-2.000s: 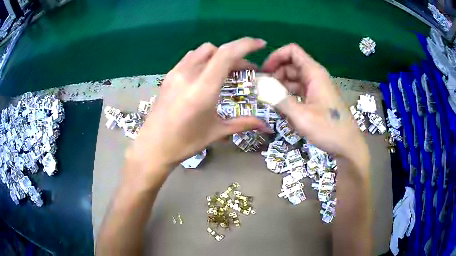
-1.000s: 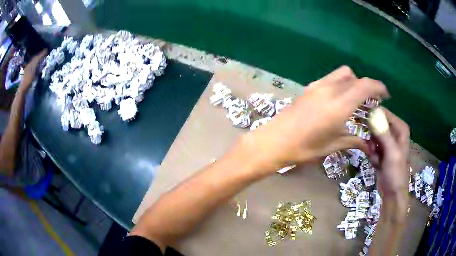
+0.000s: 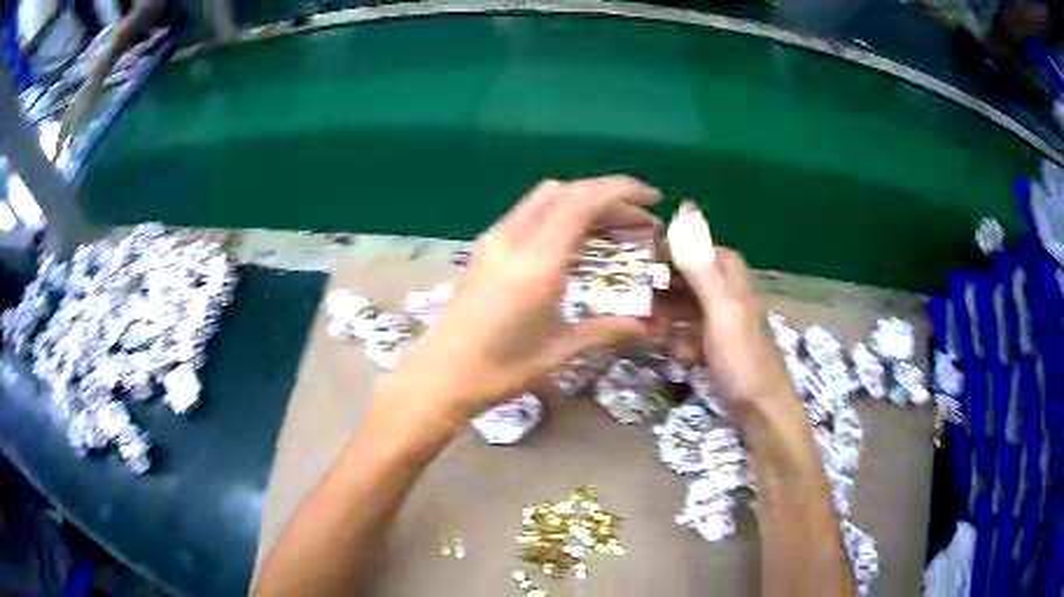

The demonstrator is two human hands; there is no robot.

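My left hand (image 3: pixel 531 274) is curled around a white slotted insert (image 3: pixel 613 280) with brass strips showing. My right hand (image 3: pixel 718 309) is at the insert's right side, its thumb raised with a pale cream cover; its other fingertips are partly hidden, so I cannot tell if it grips anything. Below lies a small heap of brass contacts (image 3: pixel 568 534) on the tan sheet (image 3: pixel 397 478). Two tiny brass pieces (image 3: pixel 453 546) lie to its left. A white housing (image 3: pixel 509 419) lies below my left hand. Several fitted inserts (image 3: pixel 700 449) lie beneath and right of my hands.
A large pile of white housings (image 3: pixel 134 315) is on the dark bench at left. The green conveyor belt (image 3: pixel 408 128) runs across behind, with one insert (image 3: pixel 988 236) at far right. Blue ridged trays (image 3: pixel 1009 385) stand at right. More inserts (image 3: pixel 376 330) lie at the sheet's back left.
The view swung left, then back to the right. My hands stay together around the insert throughout. The heap and the clusters of inserts look unchanged.
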